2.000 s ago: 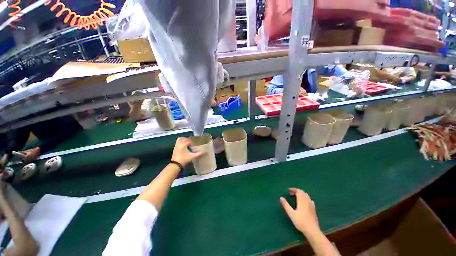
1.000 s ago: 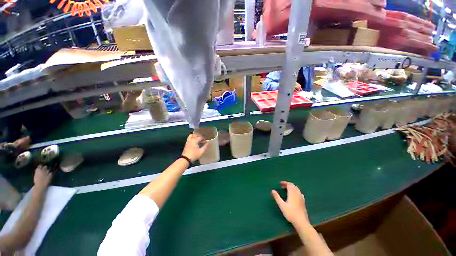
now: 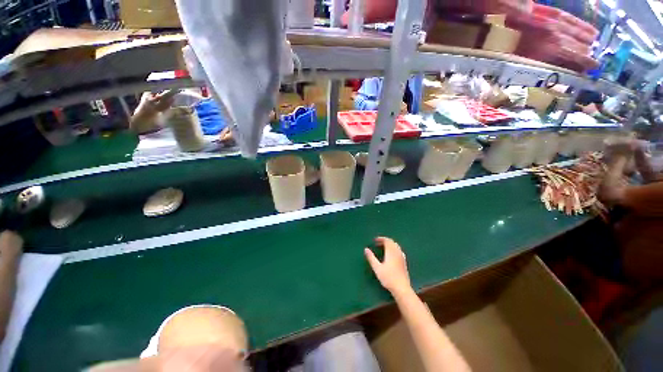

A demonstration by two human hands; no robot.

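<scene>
Two cream, open-topped housing shells stand side by side on the inner green belt, a left one (image 3: 287, 185) and a right one (image 3: 337, 178). My left hand is not visible; a blurred skin-toned shape with a white rim, seemingly my bent left arm and sleeve, is cut off at the bottom left. My right hand (image 3: 389, 265) is open and empty over the near green bench (image 3: 305, 269), thumb and fingers apart. A large open brown carton (image 3: 465, 327) lies below it at the right.
Flat beige pieces (image 3: 163, 202) lie on the inner belt. A metal post (image 3: 387, 109) rises right of the shells. A plastic bag (image 3: 243, 80) hangs above. More shells (image 3: 440, 161), orange-and-white strips (image 3: 567, 187) and another person's arm are at right. A white sheet (image 3: 33, 290) lies left.
My left hand has let go of the left shell, which stays standing, and has left the picture. My right hand stays open over the bench. The view has shifted, showing more of the carton.
</scene>
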